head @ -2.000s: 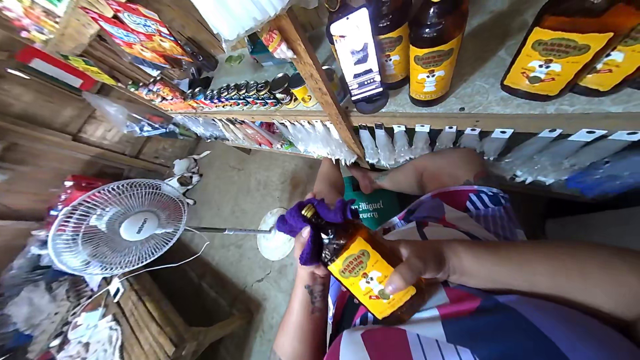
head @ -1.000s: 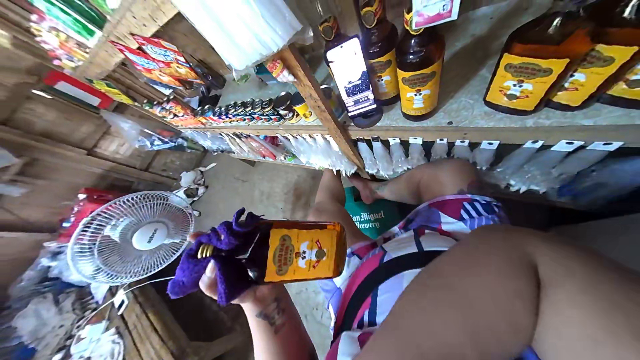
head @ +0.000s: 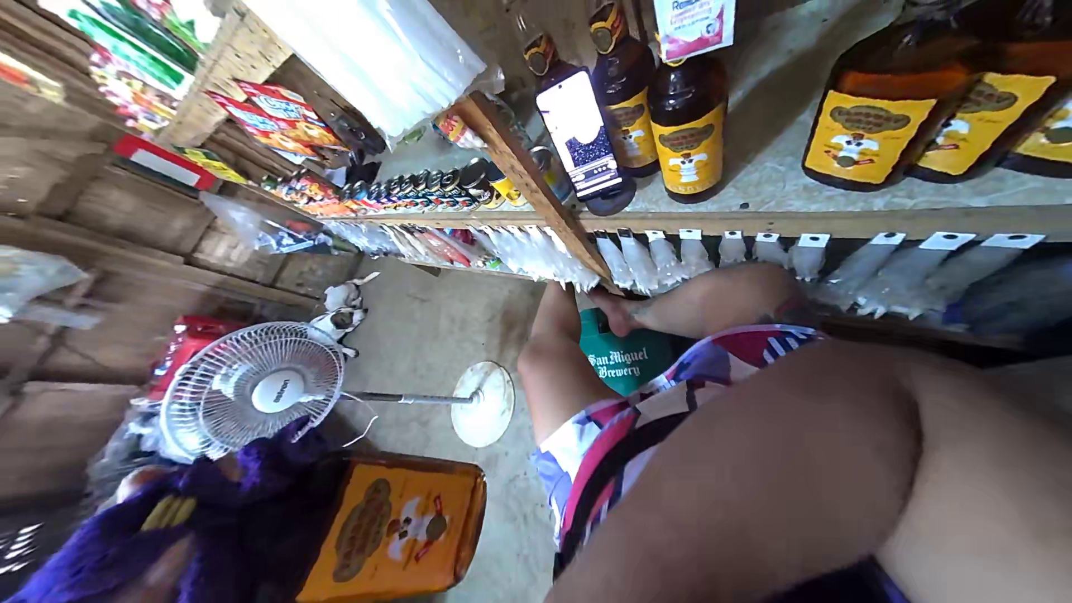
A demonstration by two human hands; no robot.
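Observation:
At the lower left my left hand (head: 167, 574) grips the neck end of a brown glass liquor bottle through a purple cloth (head: 276, 494); only bits of its fingers show. The bottle (head: 402, 523) lies tilted on its side in the air, its base to the right and its yellow-orange label facing me. My right hand is out of view; a bent bare arm, large and close, fills the lower right. My lap shows patterned clothing (head: 586, 427).
A white stand fan (head: 276, 389) is at left, near a small dog (head: 339, 314). The shelf (head: 754, 219) ahead holds labelled bottles (head: 687, 134), a propped phone (head: 578, 130) and small cans (head: 427, 188). Packed plastic bags (head: 863, 260) hang below it. A green item with lettering (head: 620, 356) is near my feet.
Two seconds ago both hands were on the bottle over my lap; my right hand has since left it. My left hand has carried the bottle and cloth leftward and closer to the camera.

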